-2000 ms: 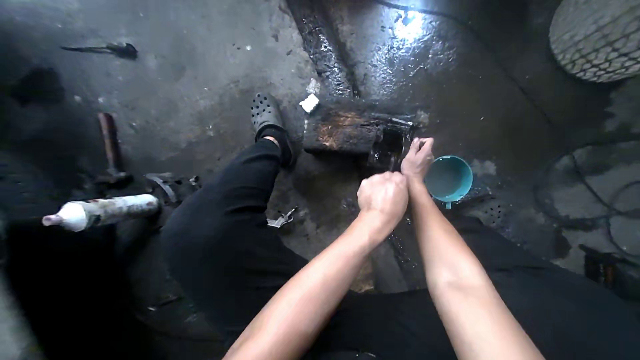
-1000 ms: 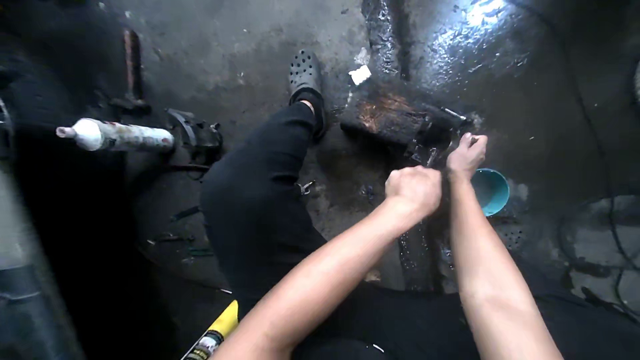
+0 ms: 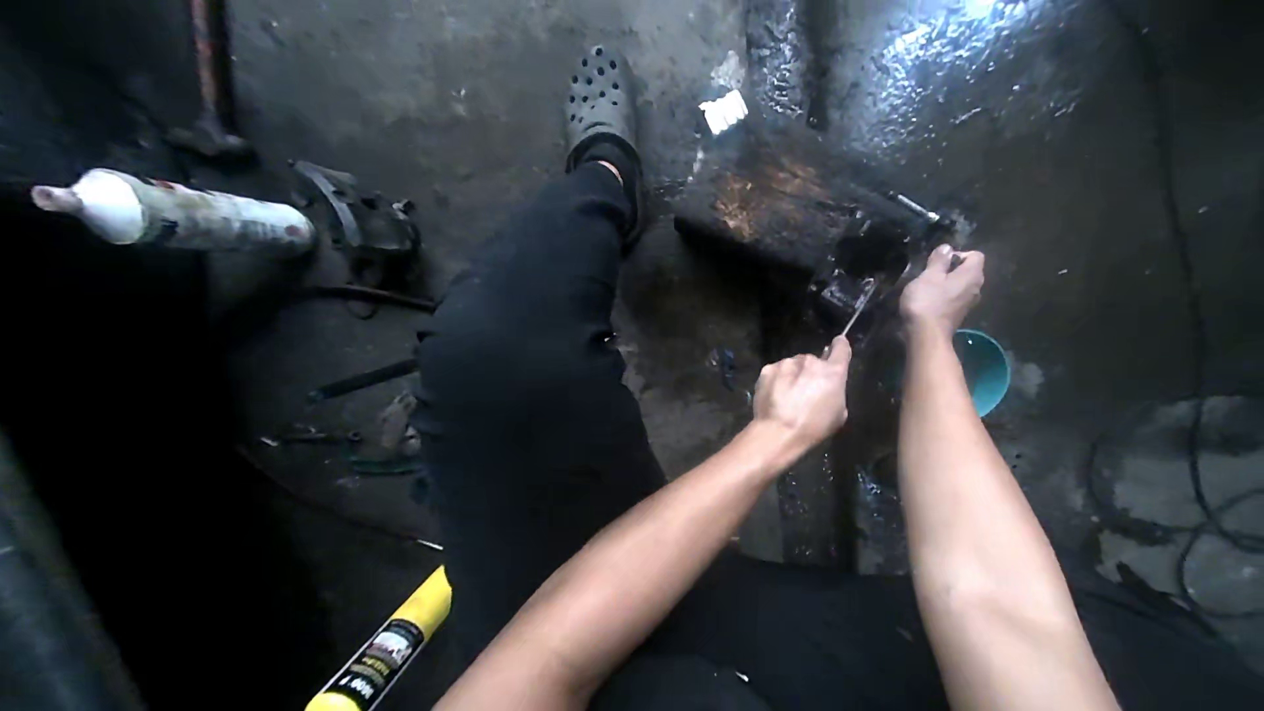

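Observation:
My left hand [image 3: 802, 395] is closed around a thin metal tool [image 3: 859, 308], whose shiny tip points up and right at a dark wet metal part [image 3: 846, 286]. That part lies at the right end of a dark, worn wooden block [image 3: 765, 197]. Near the block's right end my right hand [image 3: 943, 286] is curled, with a small dark thing between its fingers, too unclear to name. A slim metal rod [image 3: 916, 207] lies at the block's upper right edge. The teal bowl [image 3: 986, 373] stands just below my right hand, partly behind the forearm.
At the left are a hammer [image 3: 212, 79], a white bottle [image 3: 217, 217] with a nozzle, a dark metal part [image 3: 360, 212] and loose tools [image 3: 365, 380]. A yellow and black container [image 3: 395, 637] is at the bottom. A white scrap [image 3: 724, 112] lies beyond the block; a cable [image 3: 1180, 247] runs at right.
My left hand has moved down and away from my right hand, and the thin tool now shows between it and the metal part. The view has shifted to the left.

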